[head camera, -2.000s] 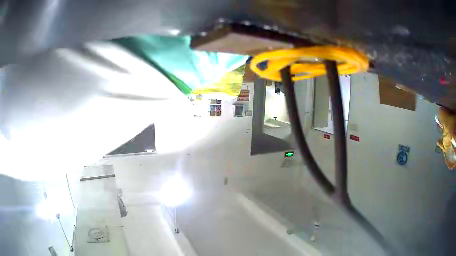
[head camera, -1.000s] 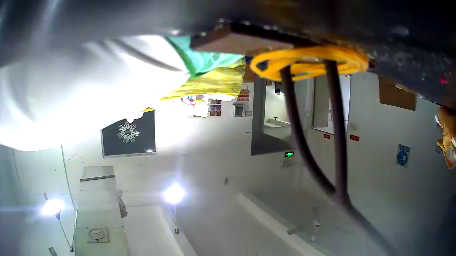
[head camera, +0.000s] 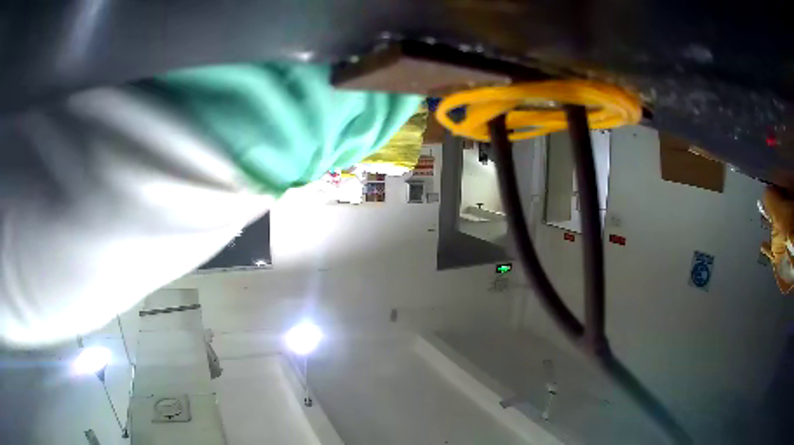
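Observation:
Neither of my hands shows in the head view. Nearest in front is a thin dark metal rod (head camera: 595, 261) with two prongs that join into one stem, seen upside down. A yellow coil (head camera: 540, 109) lies around the prongs at their base. A flat brown mounting block (head camera: 418, 74) sits beside the coil at the edge of a dark surface. At the left, a large white cloth shape (head camera: 96, 209) and a green cloth (head camera: 279, 122) hang in view, blurred; I cannot tell what they cover.
A dark shiny surface (head camera: 696, 96) fills the top edge. A yellow textured thing (head camera: 399, 149) shows behind the green cloth. A brown-orange object (head camera: 777, 235) is at the right edge. White walls, a bright lamp (head camera: 303, 336) and a blue sign (head camera: 700, 270) are beyond.
The white cloth has shifted down and left, and more green cloth shows. The dark panel behind, uncovered a second ago, is again partly covered. Rod, coil and block have not moved.

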